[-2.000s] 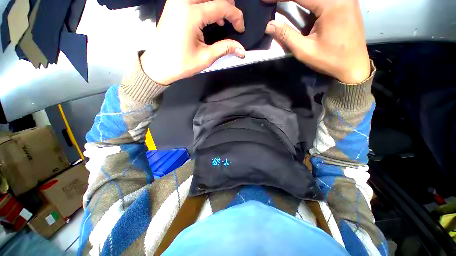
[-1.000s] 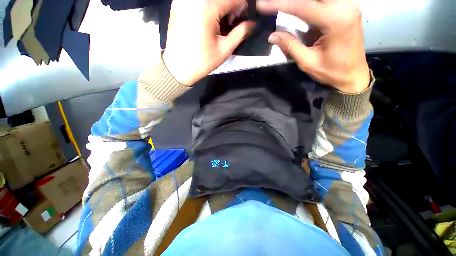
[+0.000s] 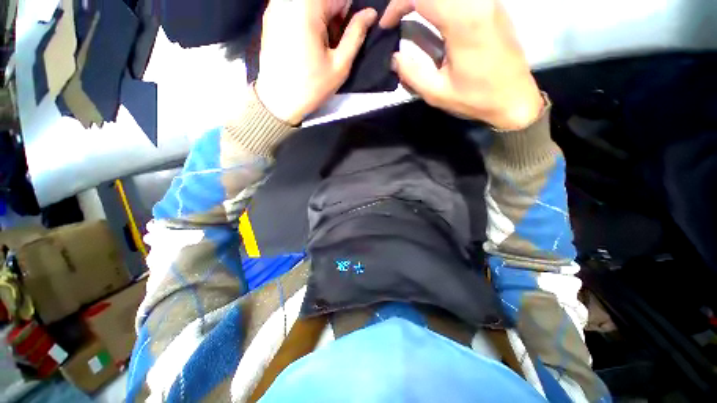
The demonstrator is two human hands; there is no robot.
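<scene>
A dark cut panel [image 3: 376, 61] lies at the near table edge, at the top middle of the view, partly hidden by both hands. My left hand [image 3: 310, 59] is on its left side, thumb and fingers curled at the panel. My right hand [image 3: 460, 63] is on its right side, thumb at the panel's right edge and fingertips on its upper part. A white strip or sheet [image 3: 358, 107] shows below the panel along the table edge. I cannot tell whether the panel is one layer or several.
Angular navy pieces [image 3: 106, 67] and tan pieces [image 3: 61, 55] lie at the table's left. A dark pile [image 3: 208, 22] is at the top. Below left are cardboard boxes [image 3: 72, 268] and a blue bin [image 3: 271, 269]. Dark material [image 3: 629, 157] is at right.
The view has shifted, so the table and loose pieces sit differently. My right hand has moved left, closer to my left hand, and its fingers have shifted on the panel.
</scene>
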